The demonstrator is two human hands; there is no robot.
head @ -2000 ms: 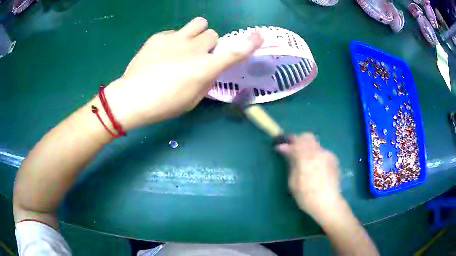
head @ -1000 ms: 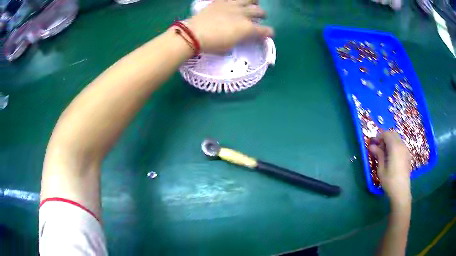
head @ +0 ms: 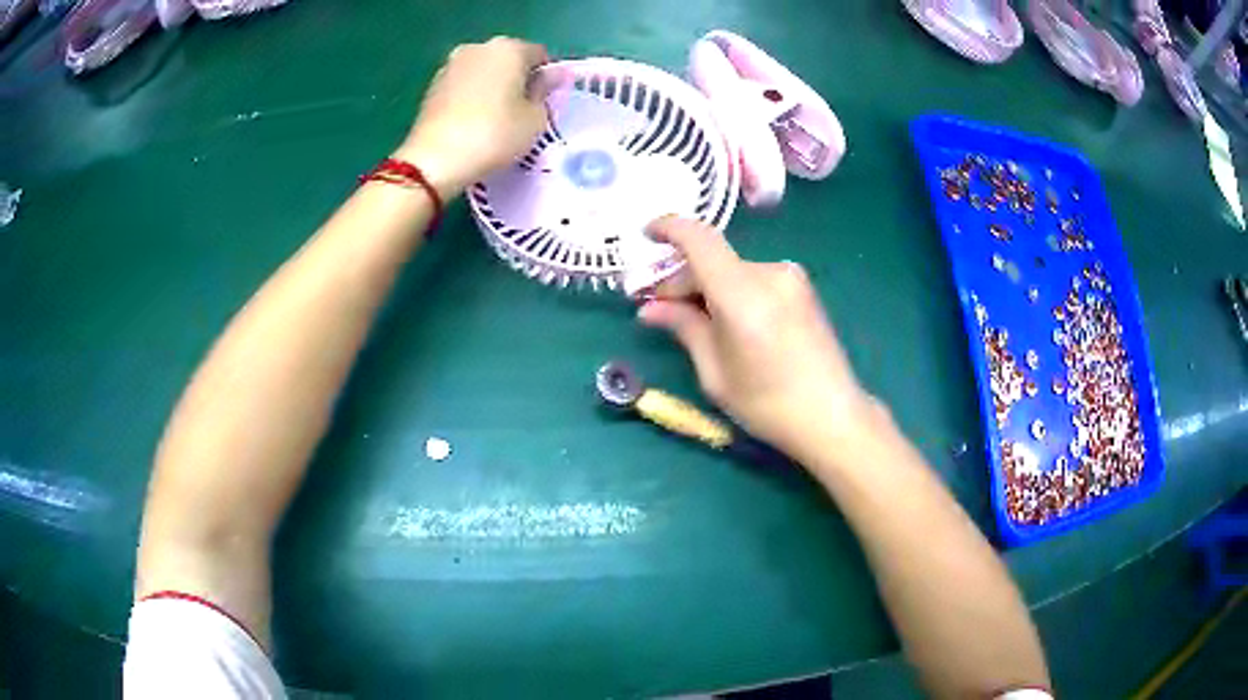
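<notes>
A pale pink clip fan lies on the green bench with its slotted cage and pale round hub facing up. Its pink clip base points to the right. My left hand grips the cage's upper left rim. My right hand is at the cage's lower right rim, thumb and finger pinched at the edge; any small piece between them is hidden. A mallet lies below, its black grip partly hidden under my right forearm.
A blue tray with heaps of small copper-red and whitish pieces is at the right. One small piece lies loose on the bench. More pink fans lie along the far edge.
My right hand has moved from the tray to the fan's rim. The fan is turned, so its clip now shows at the right. My left hand has shifted left along the cage.
</notes>
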